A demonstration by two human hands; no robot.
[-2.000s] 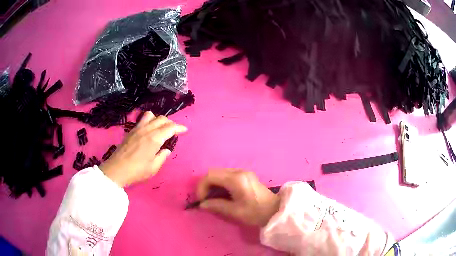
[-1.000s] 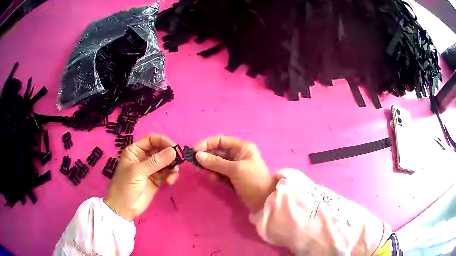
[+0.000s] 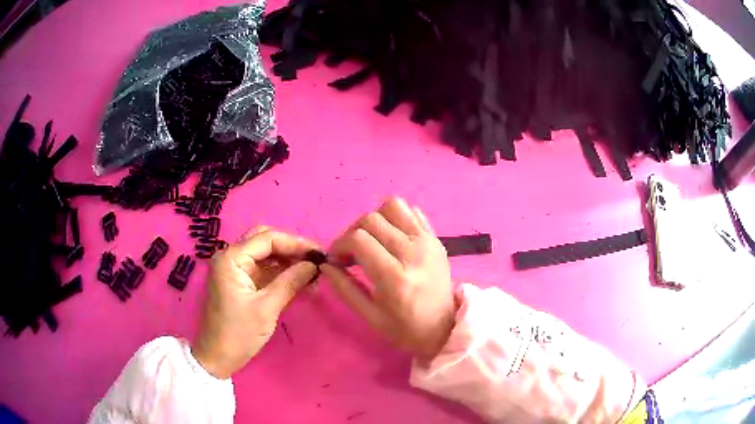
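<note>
My left hand (image 3: pixel 252 298) pinches a small black buckle (image 3: pixel 315 257) between thumb and fingers, at the centre of the view. My right hand (image 3: pixel 393 277) meets it there, its fingertips closed at the buckle. A black webbing strip (image 3: pixel 468 244) sticks out flat behind my right hand; its other end is hidden by the hand and seems to run to the buckle. My fingers cover most of the buckle, so the threading cannot be seen.
A torn clear bag (image 3: pixel 137 116) spills black buckles (image 3: pixel 155 252) at upper left. A strap heap (image 3: pixel 33 224) lies far left. A large webbing pile (image 3: pixel 530 74) fills the top. A single strip (image 3: pixel 579 250) touches the phone (image 3: pixel 660 240) at right. A dark cylinder (image 3: pixel 737 157) lies far right.
My left hand has gone from beside the scattered buckles to the centre and holds a buckle. My right hand has risen to meet it, and the strip's far end shows again beyond it.
</note>
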